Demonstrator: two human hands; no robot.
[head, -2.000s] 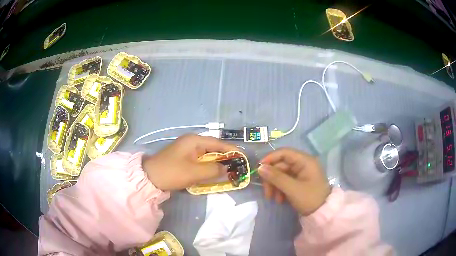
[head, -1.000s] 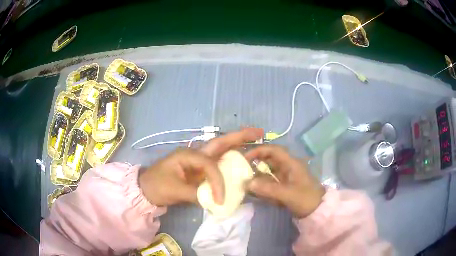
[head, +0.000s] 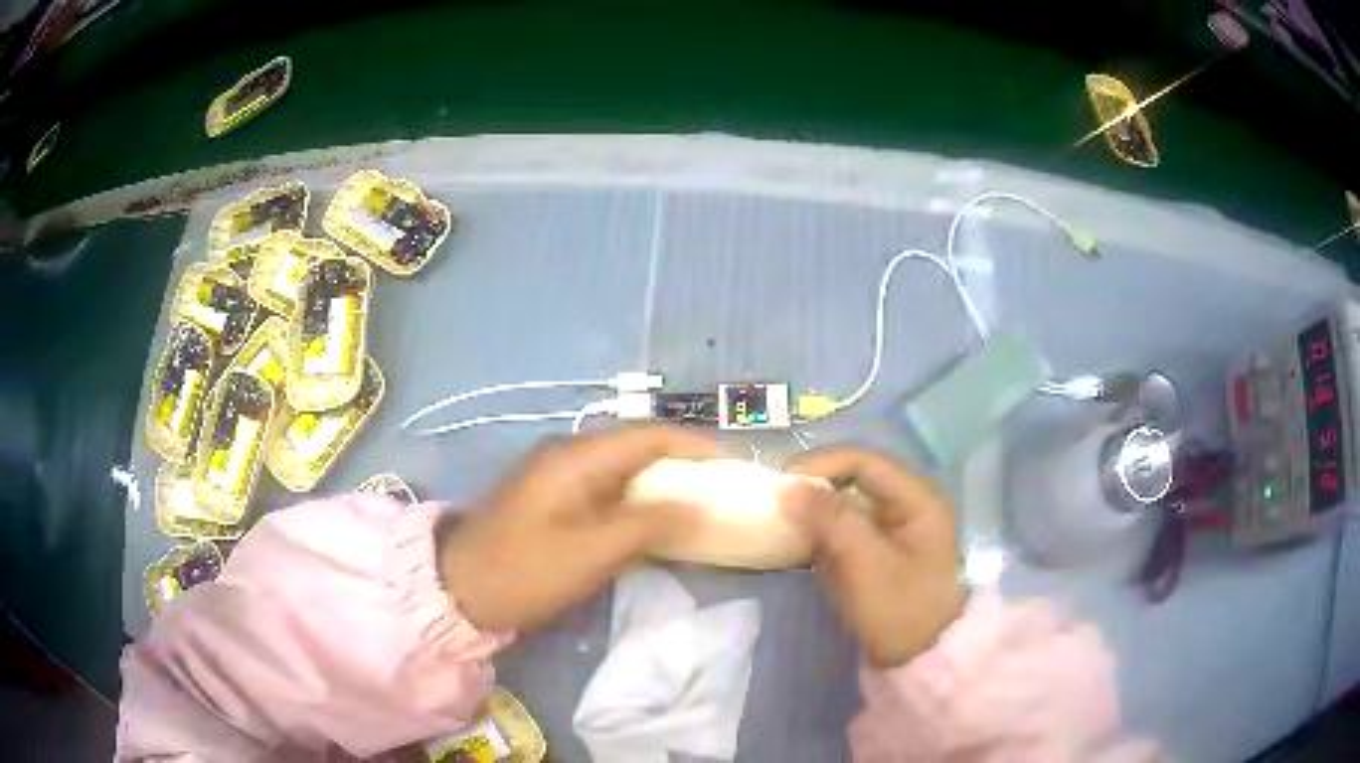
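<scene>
A cream half-shell unit [head: 722,514] is held near the middle of the bench with its plain pale back showing; its inside is hidden. My left hand [head: 559,522] grips its left end. My right hand [head: 888,552] grips its right end, fingers blurred. Just beyond my hands lies the USB tester [head: 755,406] with a lit screen. A white looped USB cable [head: 507,391] runs to its left side, and another white cable [head: 883,321] with a yellowish plug joins its right side.
Open units [head: 328,331] are piled at left, one near my left sleeve. White cloth [head: 667,671] lies below my hands. At right are a pale-green block [head: 977,397], a domed device [head: 1077,485] and a power supply [head: 1286,432]. The green conveyor [head: 671,75] carries units beyond the bench.
The shell has turned from open side showing to pale back showing, and from upright to lying lengthwise. My right hand now holds its right end. Units on the conveyor have shifted right.
</scene>
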